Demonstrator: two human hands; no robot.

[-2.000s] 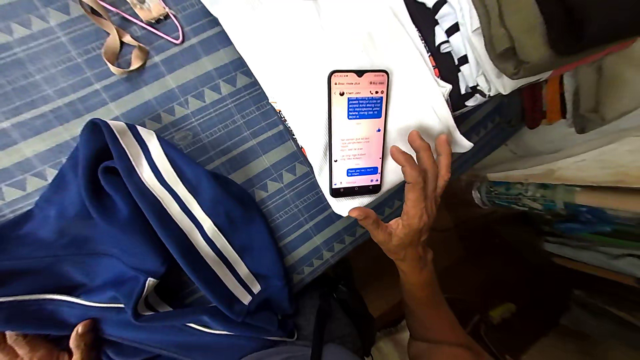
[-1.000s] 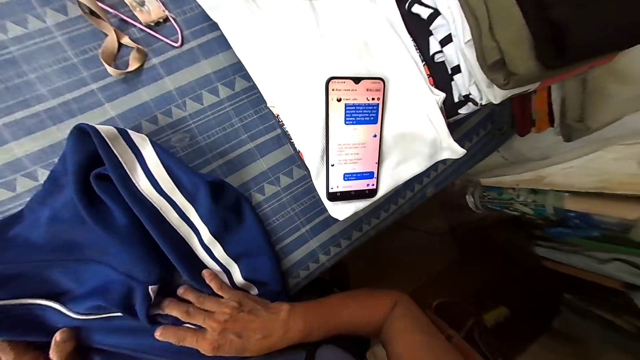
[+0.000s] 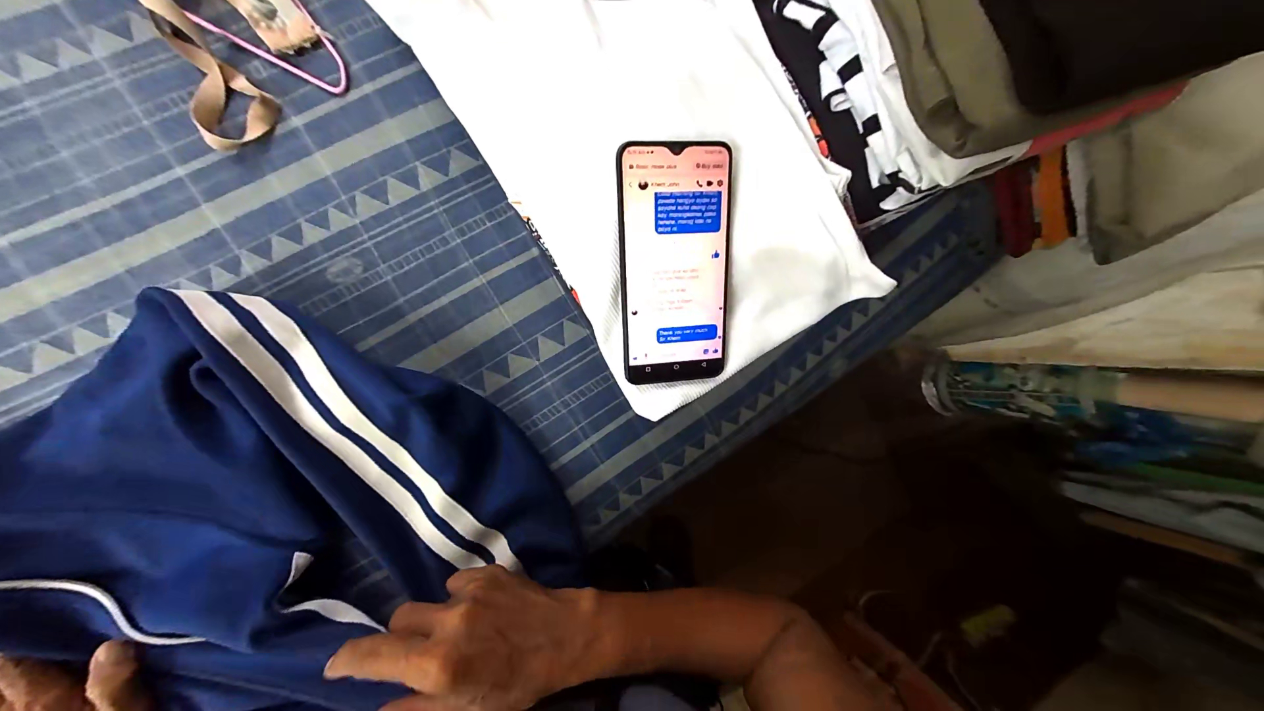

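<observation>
A blue garment with white stripes [image 3: 286, 474] lies rumpled on a patterned blue cloth [image 3: 395, 247]. My right hand [image 3: 484, 642] rests on its lower right part with bent fingers; whether it pinches the fabric cannot be told. At the bottom left edge, my left hand [image 3: 79, 676] is partly cut off, its thumb over the lower edge of the garment. It grips the fabric there. A smartphone [image 3: 676, 262] with a lit screen lies face up on a folded white garment [image 3: 790, 237], beyond my right hand.
Folded clothes [image 3: 948, 79] are stacked at the upper right. At the upper left lie a beige strap [image 3: 229, 109] and a pink cord [image 3: 331, 74]. The cloth-covered surface ends in a diagonal edge, with a dark area beyond it. Rolled printed material [image 3: 1017, 390] is at the right.
My right hand has moved from beside the phone down and left onto the blue garment. Its fingers were spread there a second ago and are now bent. The phone has stayed on the white garment.
</observation>
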